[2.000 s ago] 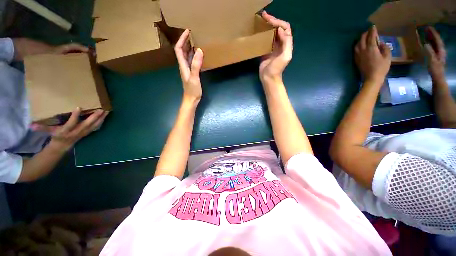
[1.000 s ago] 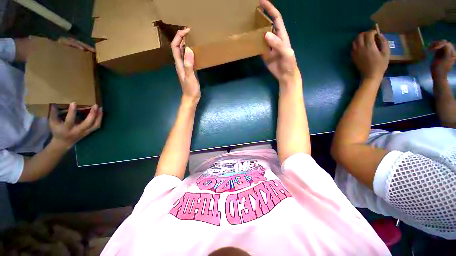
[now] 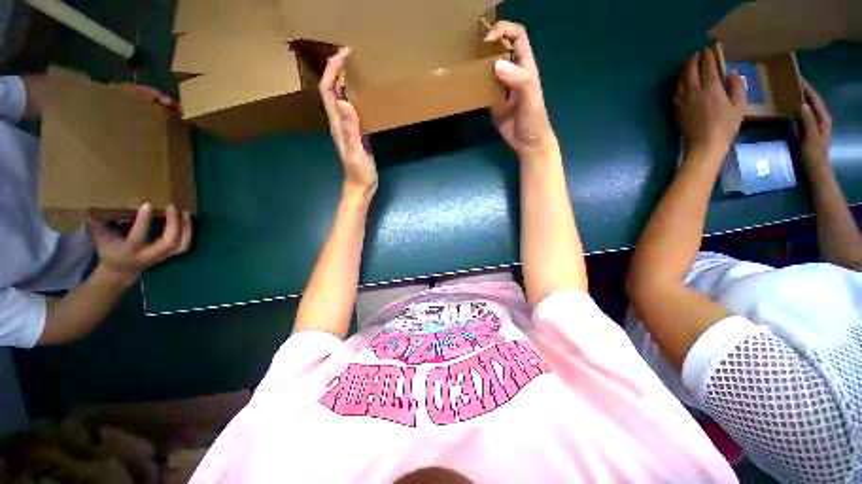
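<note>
A brown mailer box (image 3: pixel 425 95) is at the top centre, its front wall facing me and its lid (image 3: pixel 397 33) rising behind, cut off by the top edge. My left hand (image 3: pixel 350 132) lies along the box's left end, fingers pointing up. My right hand (image 3: pixel 520 95) grips the right end, thumb on the front wall's corner and fingers bent over the side wall. The inside of the box is mostly hidden.
Stacked boxes (image 3: pixel 250 85) stand just left of my box on the green tabletop (image 3: pixel 444 208). A left neighbour's hands hold a closed box (image 3: pixel 113 146). A right neighbour's hands are at an open box (image 3: pixel 783 83), with a blue-grey packet (image 3: pixel 761 167) in front. Loose brown material lies below left.
My right hand has shifted from flat along the right end to thumb on the front and fingers curled over. The box has moved slightly left. Both neighbours' hands have shifted.
</note>
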